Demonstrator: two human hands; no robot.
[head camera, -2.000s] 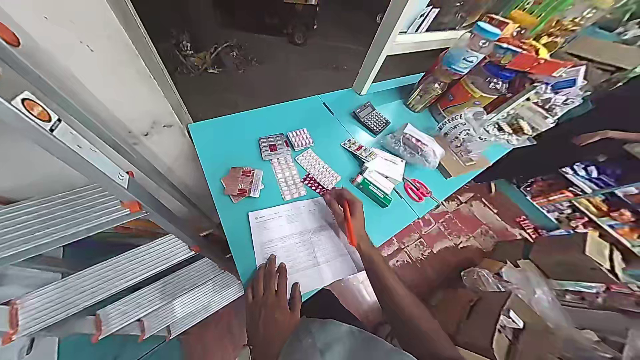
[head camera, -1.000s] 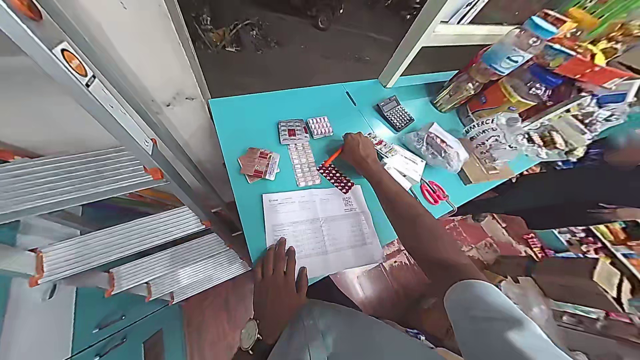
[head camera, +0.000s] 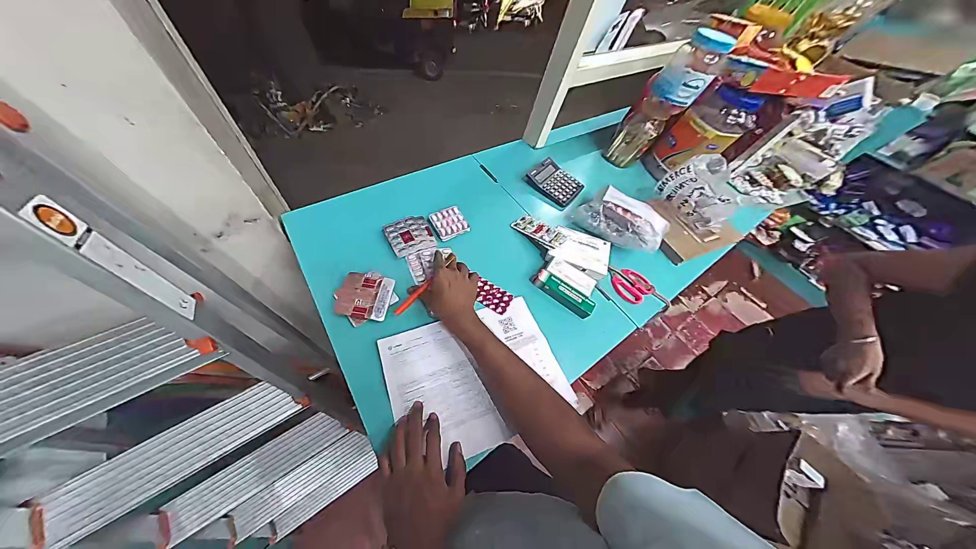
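Note:
My right hand (head camera: 450, 290) grips an orange pen (head camera: 412, 297) over silver blister packs (head camera: 421, 263) on the turquoise table. Beside it lies a blister strip of dark red tablets (head camera: 494, 296). Farther back are a grey blister pack (head camera: 408, 236) and one of pink pills (head camera: 450, 223); reddish foil packs (head camera: 358, 296) lie to the left. My left hand (head camera: 424, 476), fingers spread, rests at the near edge of a printed paper sheet (head camera: 435, 374), at the table's near edge. A second sheet with a printed code (head camera: 534, 343) lies partly under my right forearm.
A calculator (head camera: 555, 183), a plastic bag (head camera: 621, 219), a green and white box (head camera: 563, 293) and red-handled scissors (head camera: 633, 286) lie to the right. Plastic bottles (head camera: 679, 91) stand behind. An aluminium ladder (head camera: 152, 282) is at the left. Another person's hand (head camera: 852, 362) shows at the right.
My right hand with the pen has moved left from the dark red tablets to the silver blister packs. The paper now shows as two sheets. Another person's arms are more fully in view.

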